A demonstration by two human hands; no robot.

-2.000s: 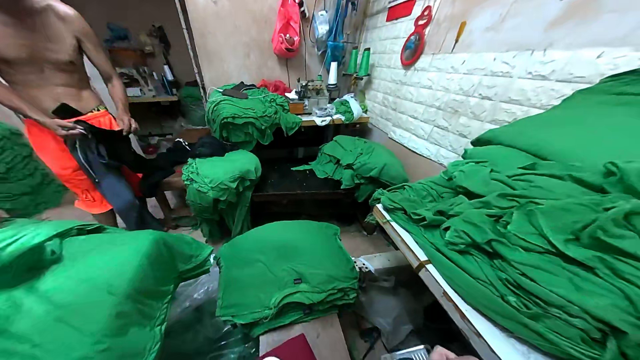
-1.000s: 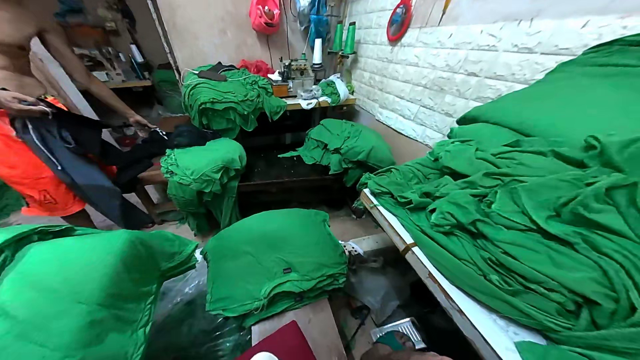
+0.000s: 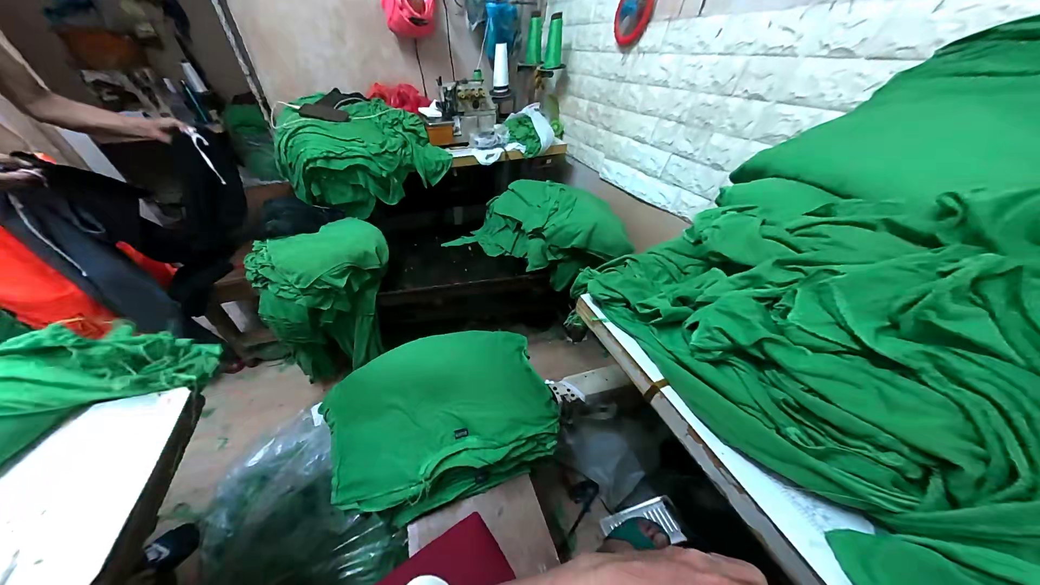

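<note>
At the bottom edge, right of centre, shows what looks like my right hand (image 3: 666, 567), mostly cut off; its fingers and anything in them are hidden. My left hand is out of view. Just left of the skin, a flat maroon thing (image 3: 463, 552) with a white round spot lies on a wooden board (image 3: 504, 512). Beyond it, a stack of folded green cloth (image 3: 439, 398) bears a small dark label. Loose green fabric (image 3: 812, 341) covers the right table (image 3: 699, 447). On the left, green cloth (image 3: 89, 366) with a ragged edge lies over the far part of a white tabletop (image 3: 81, 479).
A clear plastic bag (image 3: 284, 487) stands by the stack. A foot (image 3: 642, 534) rests near a metal pedal (image 3: 650, 512). Further back are green piles (image 3: 317, 268), a sewing machine (image 3: 475, 106) and thread cones (image 3: 553, 45). At left another person's hand (image 3: 166, 128) holds dark trousers (image 3: 203, 195).
The smooth green cloth on the left has shifted, baring white tabletop. The other person's arm now holds dark clothing raised. More skin shows at the bottom edge.
</note>
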